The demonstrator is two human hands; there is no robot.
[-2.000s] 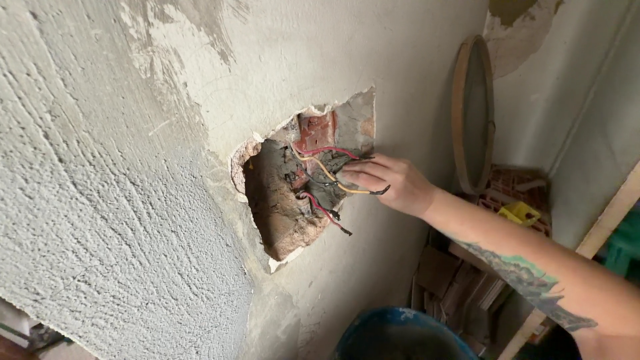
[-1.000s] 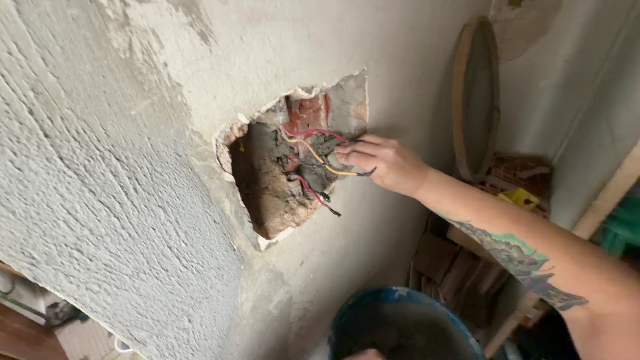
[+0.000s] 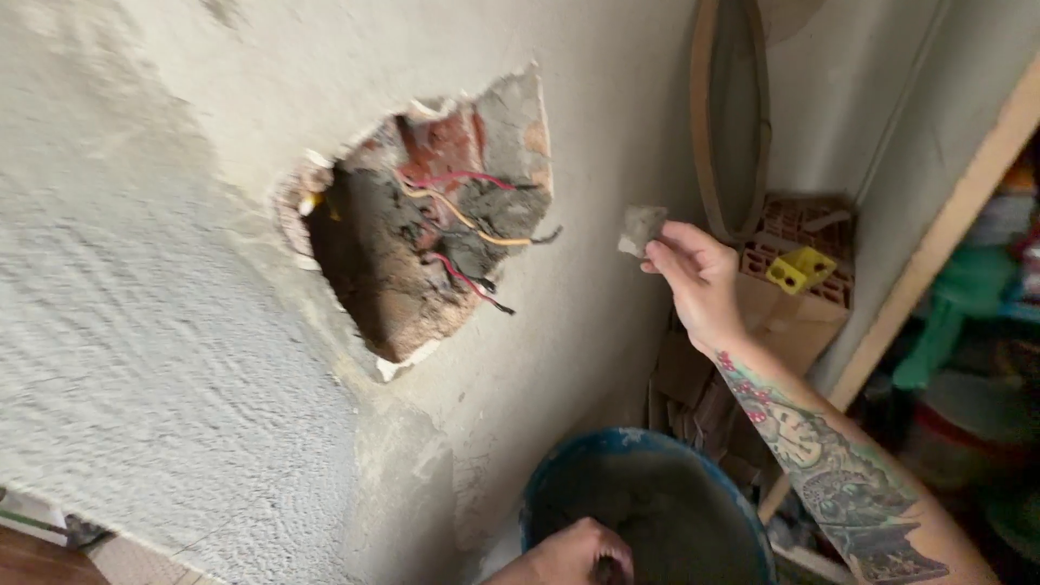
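Note:
My right hand (image 3: 699,272) pinches a small flat grey fragment (image 3: 643,227) with a pale edge, held in front of the wall to the right of a ragged hole (image 3: 357,244). Red wires (image 3: 467,280) and a yellow wire (image 3: 455,210) with dark ends stick out of the hole, over exposed red brick (image 3: 443,146) and dark grey mortar (image 3: 504,211). Low in the view, my left hand (image 3: 581,552) is curled over a blue bucket (image 3: 634,439) of grey mortar; a dark end shows in its fist, but what it is cannot be told.
A round wooden-rimmed sieve (image 3: 700,122) leans against the wall at right. Below it, hollow bricks (image 3: 812,219) carry a yellow plastic electrical box (image 3: 800,270), near cardboard (image 3: 780,325). A wooden shelf edge (image 3: 934,252) runs along the right side. Rough grey plaster (image 3: 162,366) covers the left wall.
My right hand has moved away from the wires to the right and now shows a fragment between its fingers. My left hand has come into fuller view over the bucket.

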